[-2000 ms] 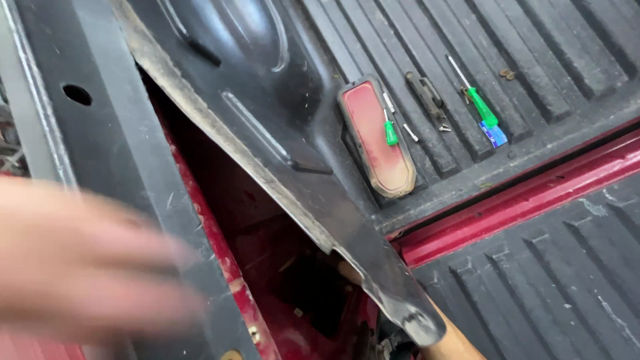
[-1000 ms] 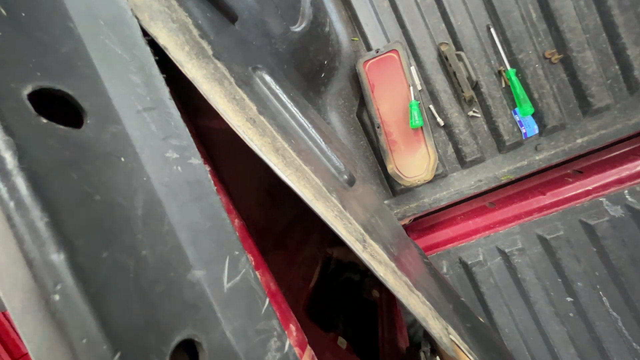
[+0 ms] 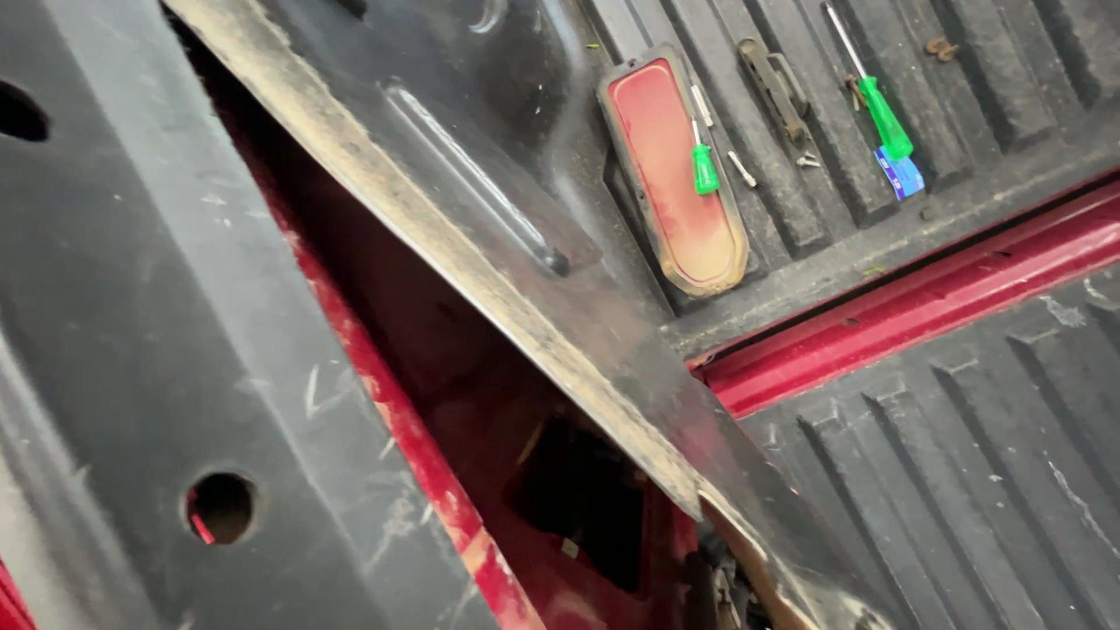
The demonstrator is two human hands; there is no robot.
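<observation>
Neither of my hands shows in the head view now. A black plastic truck bed liner (image 3: 560, 324) stands away from the red body panel (image 3: 394, 420), leaving a long dark gap. Inside the gap is a dark opening in the red metal (image 3: 586, 499). On the ribbed bed lies a red oblong cover (image 3: 656, 149) with a dirty rim. A small green-handled screwdriver (image 3: 704, 169) rests across it. A larger green-handled screwdriver (image 3: 885, 118) lies farther right, its handle end by a blue tag (image 3: 899, 172).
A dirty metal latch-like part (image 3: 773, 91) lies between the screwdrivers, with small fasteners (image 3: 742, 169) nearby. At the left runs a black rail cover (image 3: 219, 350) with round holes. A red metal edge (image 3: 919, 306) separates the bed from the ribbed tailgate liner (image 3: 980, 455).
The blurred hand at the lower left and the hand or arm at the liner's lower end, seen two seconds ago, are out of view. The view has moved closer to the gap.
</observation>
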